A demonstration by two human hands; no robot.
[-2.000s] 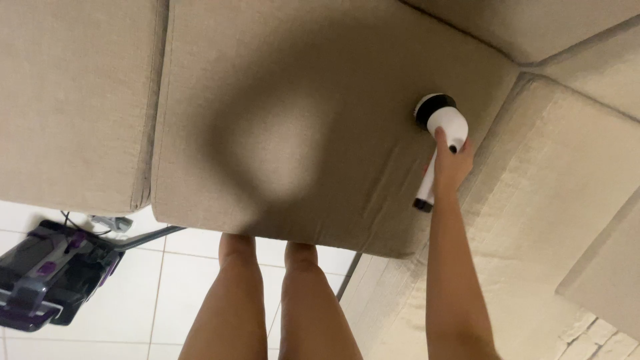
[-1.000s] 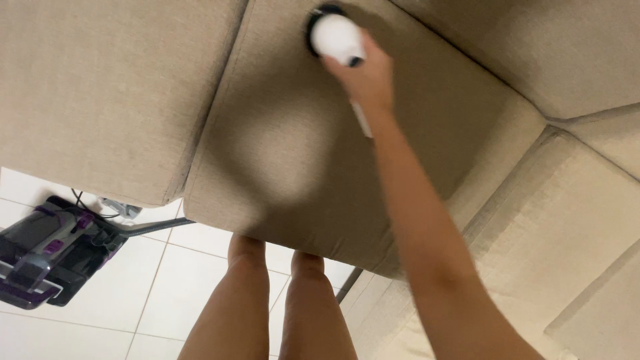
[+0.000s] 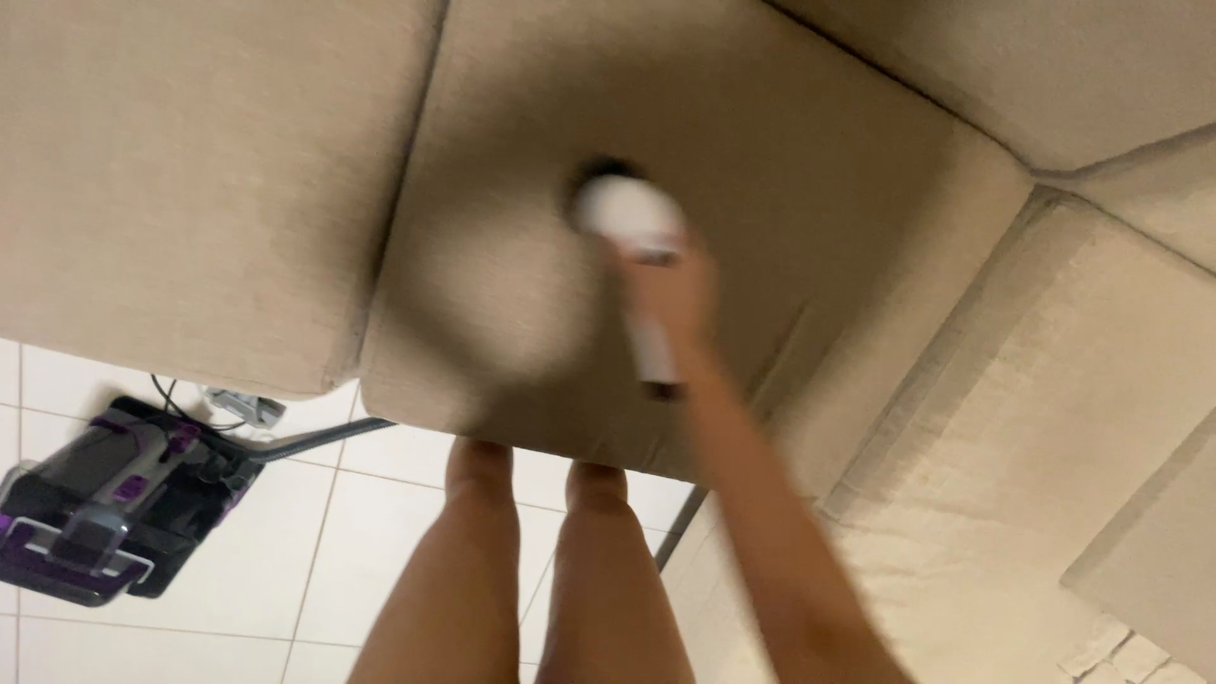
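My right hand (image 3: pixel 676 290) is closed around the handle of a white handheld electric scrubber brush (image 3: pixel 632 211). Its dark round brush head faces the beige fabric seat cushion (image 3: pixel 807 123) of a sofa, around the cushion's middle. Hand and tool are blurred, so whether the bristles touch the fabric is hard to tell. The handle's black end points toward the cushion's front edge. My left hand does not show. A shadow falls over much of the cushion.
A second seat cushion (image 3: pixel 209 190) adjoins on the left, with a seam between. More beige sofa sections (image 3: pixel 1026 380) lie at the right. On the white tiled floor (image 3: pixel 380 560) stand my legs and a black and purple cleaning machine (image 3: pixel 123 503) with a grey hose (image 3: pixel 323 437).
My right hand, holding the scrubber, went from the cushion's right side to its far part, then came back nearer to the middle. The grip looks the same throughout.
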